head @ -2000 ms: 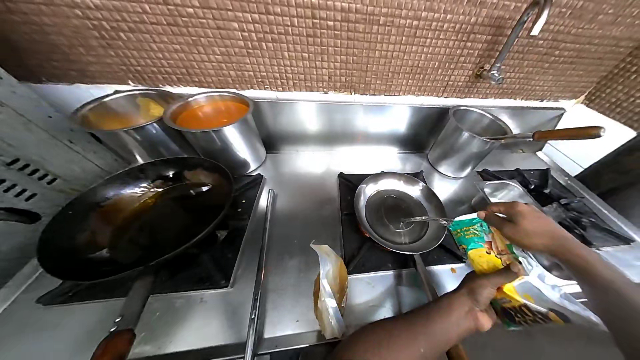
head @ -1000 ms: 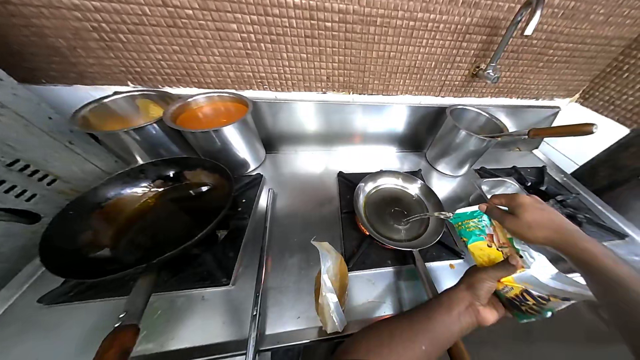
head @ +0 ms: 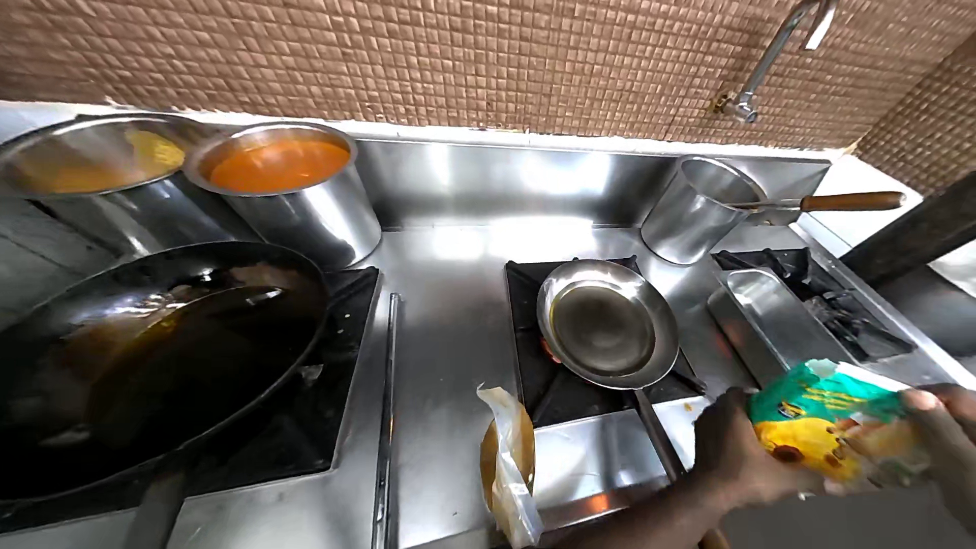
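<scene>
Both my hands hold a green and yellow plastic pouch [head: 820, 427] at the lower right. My left hand [head: 751, 457] grips its left side, and my right hand [head: 942, 431] is at its right end, partly cut off by the frame edge. To the left of the pouch, a steel frying pan [head: 608, 324] with clear oil spread over its base sits on a burner, its handle running down behind my left forearm. No liquid falls from the pouch. A rectangular steel container [head: 781, 324] stands just beyond the pouch.
A large dark wok [head: 175, 366] with oil sits on the left burner. Behind it are two steel pots, one with orange sauce [head: 278, 164]. A tall steel pot [head: 698, 213] holds a wooden-handled utensil [head: 850, 202]. An oval dish [head: 507, 450] with plastic film lies near the front edge.
The stream of liquid from the pouch into the frying pan has stopped. The pouch has moved right, away from the pan, and is now tipped differently in my hands.
</scene>
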